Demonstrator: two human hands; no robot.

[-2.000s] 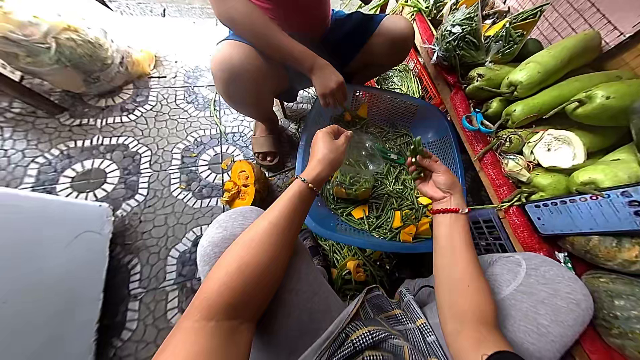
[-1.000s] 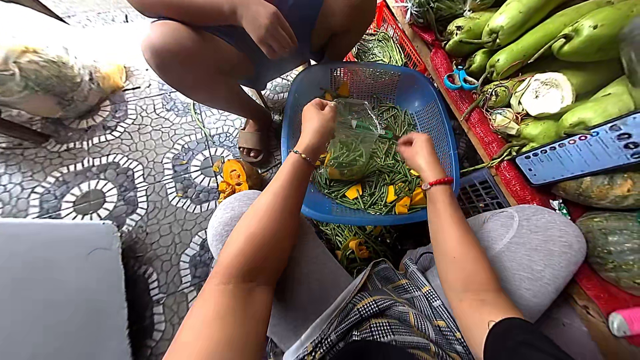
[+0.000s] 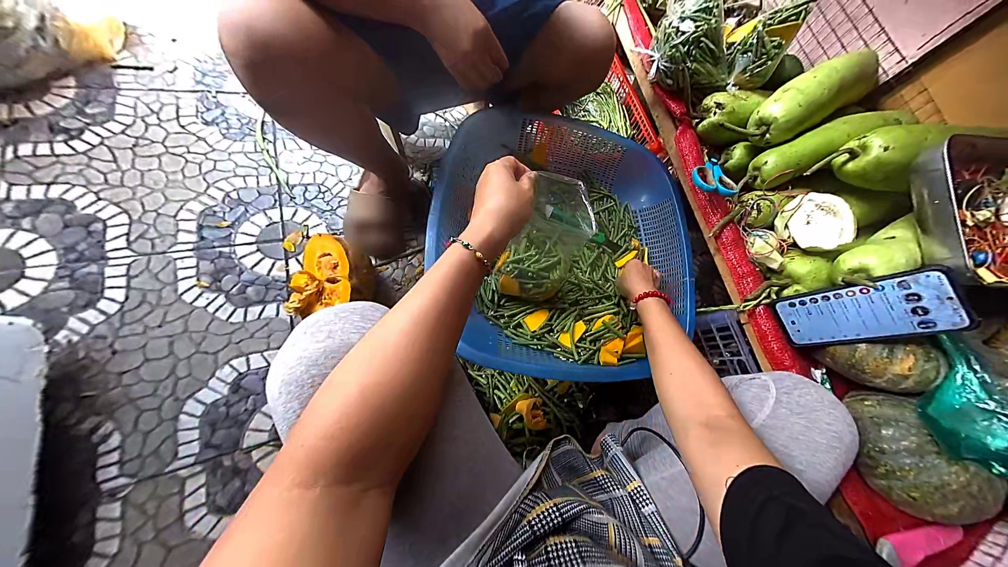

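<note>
A blue plastic basket point(image 3: 543, 366) holds cut green beans point(image 3: 543, 303) and yellow-orange squash pieces point(image 3: 573, 334). My left hand point(image 3: 504, 198) pinches the rim of a clear plastic bag point(image 3: 551, 244), which hangs over the beans with beans and squash inside. At the basket's right side, my right hand point(image 3: 636, 280) reaches down to the beans beside a squash piece; its fingertips are partly hidden, so I cannot tell whether it grips anything.
A person point(image 3: 465, 47) squats beyond the basket. On the floor lies a cut squash point(image 3: 324, 272). Along the right stand bottle gourds point(image 3: 819, 94), blue-handled scissors point(image 3: 715, 178), a smartphone point(image 3: 874, 307), whole squashes point(image 3: 921, 457) and a metal container point(image 3: 933, 197). A white box edge point(image 3: 20, 425) is at left.
My right hand has moved from beside the bag's mouth down to the beans. My left hand keeps hold of the bag. The other person's hand has drawn back from the basket.
</note>
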